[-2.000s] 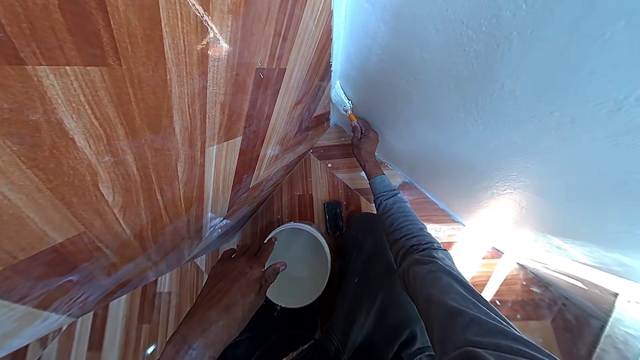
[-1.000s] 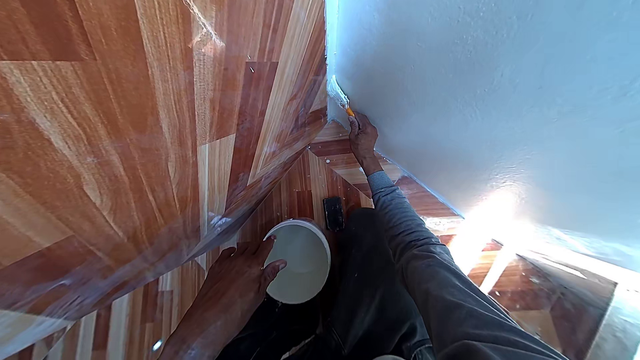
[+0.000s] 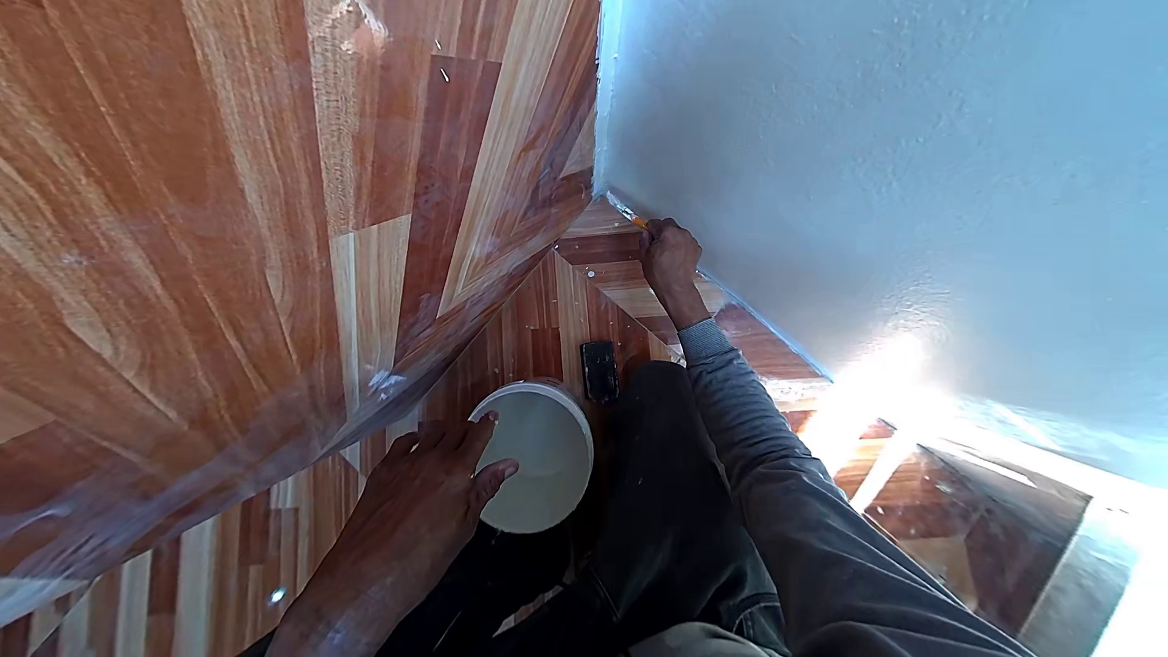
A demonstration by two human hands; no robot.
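My right hand grips a paintbrush with an orange handle; its whitish bristles touch the bottom of the corner where the pale blue wall meets the wood-patterned surface. My left hand holds the near left rim of a round white bucket, thumb over the inside and fingers along the rim. Pale, whitish paint appears to be in the bucket. Between the bucket and my knee, slightly farther off, lies a dark rectangular object on the floor.
Wood-patterned flooring runs between the two upright surfaces, with small pale specks on it. Bright sunlight falls on the wall's foot at the right. My bent knee is close to the dark object. A small shiny spot shows at the lower left.
My right hand has brought the brush down the corner; earlier the bristles were higher up along it. My left hand remains on the bucket rim.
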